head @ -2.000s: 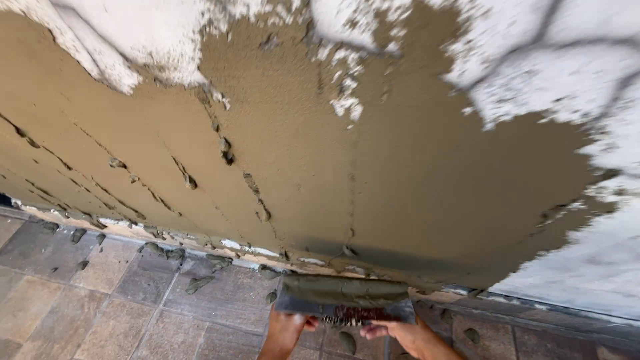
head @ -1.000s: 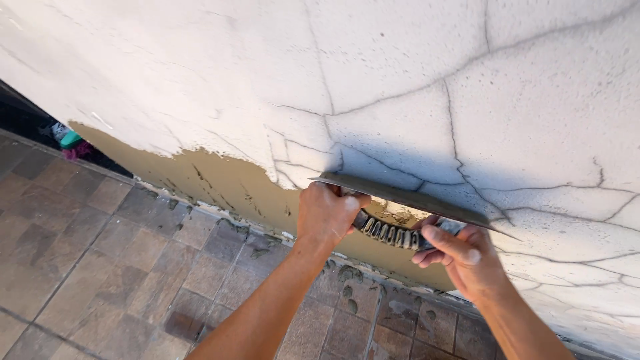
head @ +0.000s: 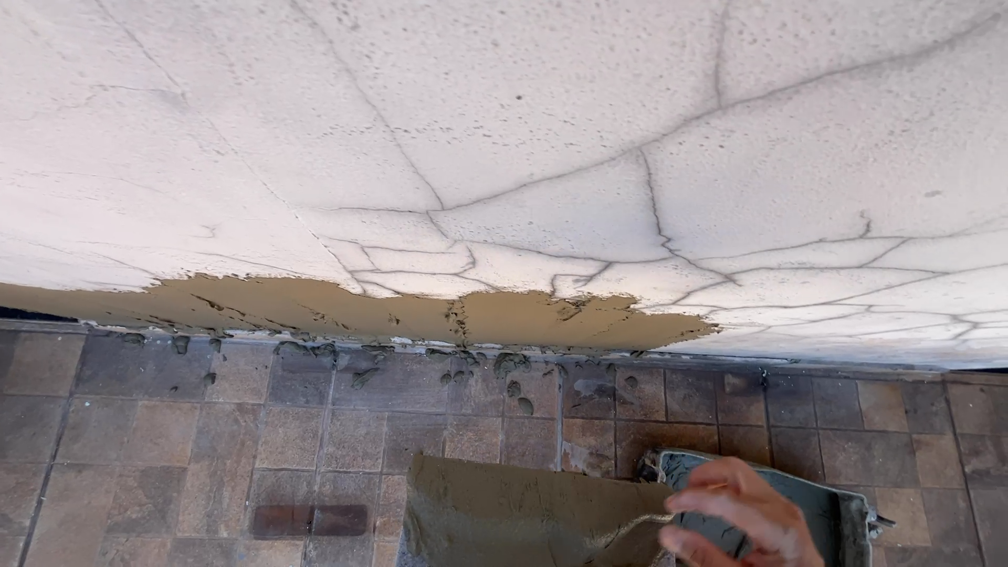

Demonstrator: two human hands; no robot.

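Observation:
My right hand (head: 740, 516) is at the bottom right, with curled, slightly blurred fingers at the right edge of a wide metal blade (head: 504, 512) coated with wet grey-brown mortar. A thin curved line, perhaps a tool's neck, runs from the blade to its fingertips; whether they grip it is unclear. My left hand is outside the view. Beneath and beside my right hand, a tub (head: 854, 520) has dark mortar on its inside. A band of wet mortar (head: 543, 319) covers the foot of the white wall (head: 535, 150), which has branching dark cracks.
Mottled brown and grey tiles (head: 291, 441) cover the floor along the wall. Mortar clumps (head: 512, 364) lie scattered near the wall's base. Dark gaps show at the far left and far right of the wall's foot.
One second ago both hands held the long blade against the wall. Now the coated blade is low over the floor, beside a tub, and my left hand has left the view.

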